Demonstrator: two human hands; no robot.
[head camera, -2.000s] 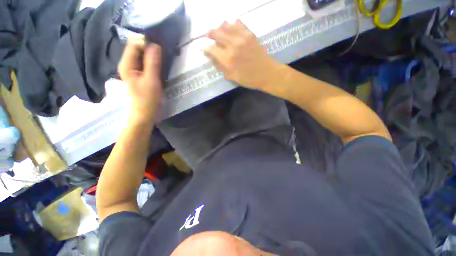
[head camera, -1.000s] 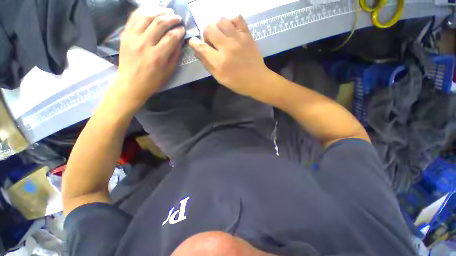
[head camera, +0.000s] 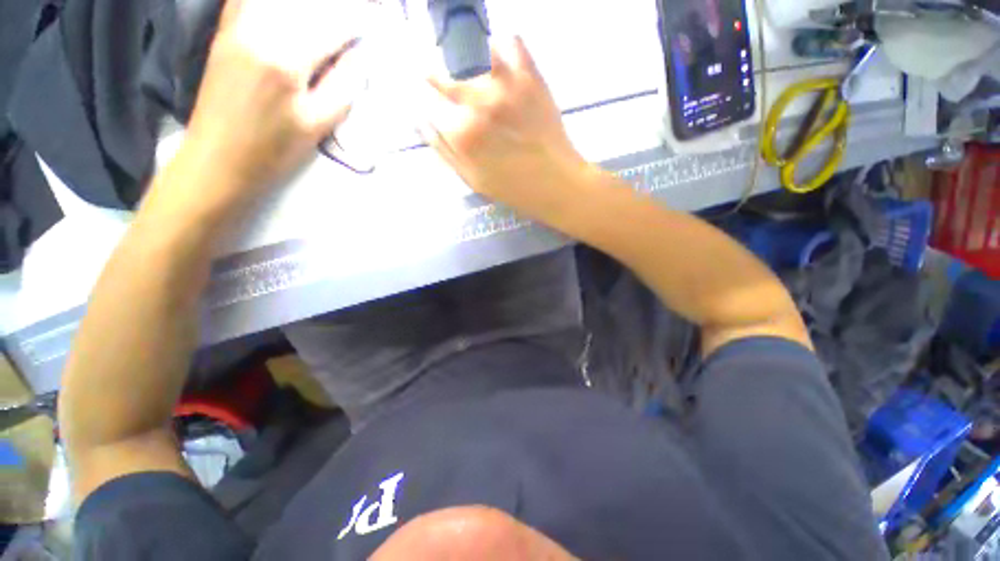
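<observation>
My left hand (head camera: 269, 93) is over the white machine table at the upper left, its fingers curled and partly washed out by glare. A thin dark strip (head camera: 349, 164) curves out from under its thumb side onto the table; another dark bit shows between the fingers. My right hand (head camera: 499, 126) is bent at the table's middle, its fingertips beside a small dark grey piece (head camera: 465, 44), cloth or machine part; I cannot tell which. Glare hides what its fingers hold. Dark cloth (head camera: 93, 99) is heaped at the upper left.
A lit smartphone (head camera: 707, 66) lies at the right of the table, with yellow-handled scissors (head camera: 806, 137) beside it. A ruler scale (head camera: 674, 173) runs along the front edge. Blue baskets (head camera: 916, 433) and a red basket (head camera: 970, 208) are at the right, below the table.
The view has shifted, showing more of the phone and scissors. The hands were close together on the cloth and are now apart. The thin curved strip now shows between them.
</observation>
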